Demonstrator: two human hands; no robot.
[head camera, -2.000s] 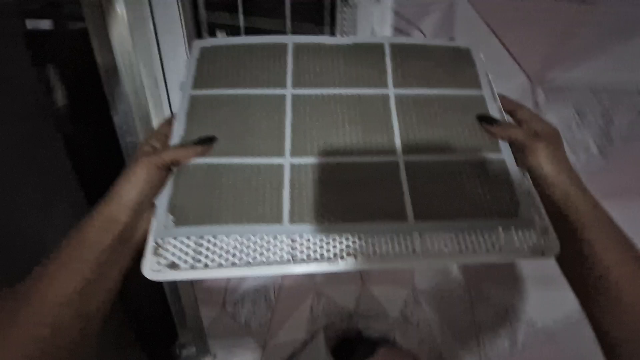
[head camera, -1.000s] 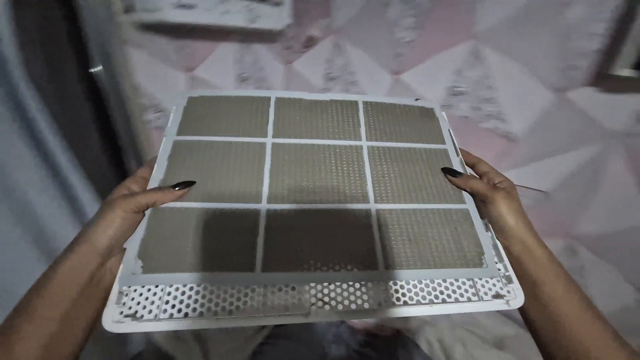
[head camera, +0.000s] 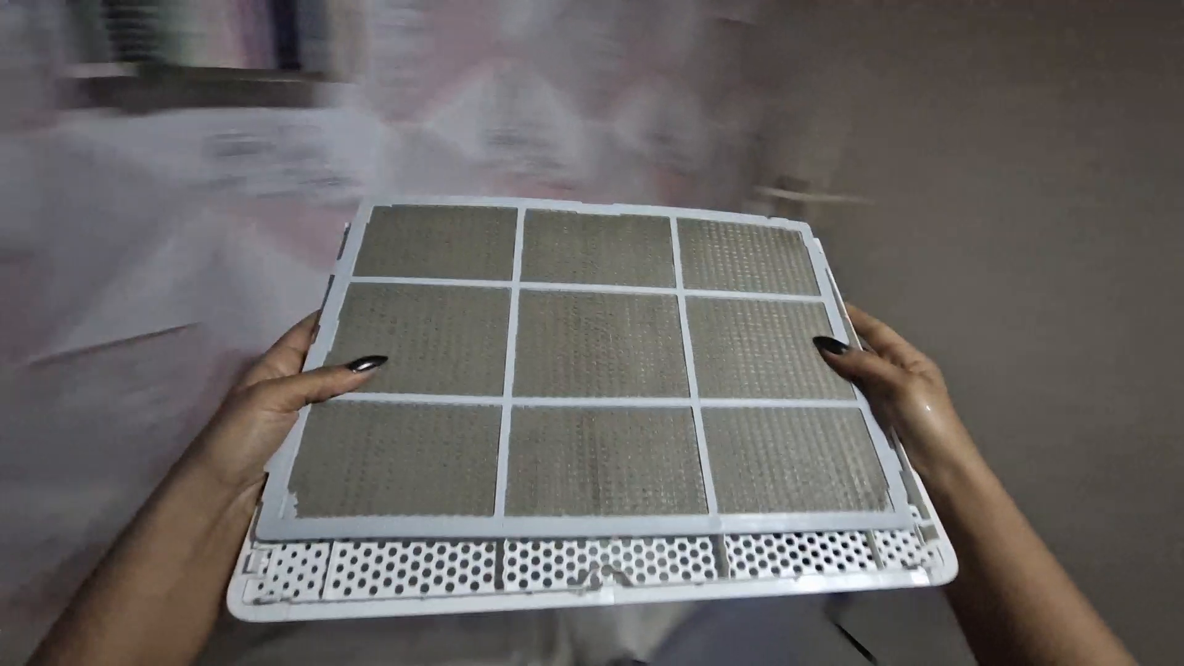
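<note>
A white-framed mesh air filter (head camera: 597, 342), its panels grey-brown as if coated with dust, lies on a white perforated plastic grille panel (head camera: 610, 566) whose near edge sticks out beneath it. My left hand (head camera: 277, 393) grips both at the left edge, thumb on the mesh and fingers behind. At the right edge my right hand (head camera: 893, 379) holds them the same way, thumb on top, with the other fingers mostly hidden underneath. Both thumbs have long dark nails.
Behind the panel is a blurred wall (head camera: 518, 120) with a pink, white and grey geometric pattern. A shelf-like ledge (head camera: 203, 91) with blurred upright items is at the upper left. A plain grey-brown surface (head camera: 1036, 231) fills the right side.
The view has swung a lot: the dark doorway-like area at left two seconds ago is out of view. Both hands keep the same hold on the filter and grille.
</note>
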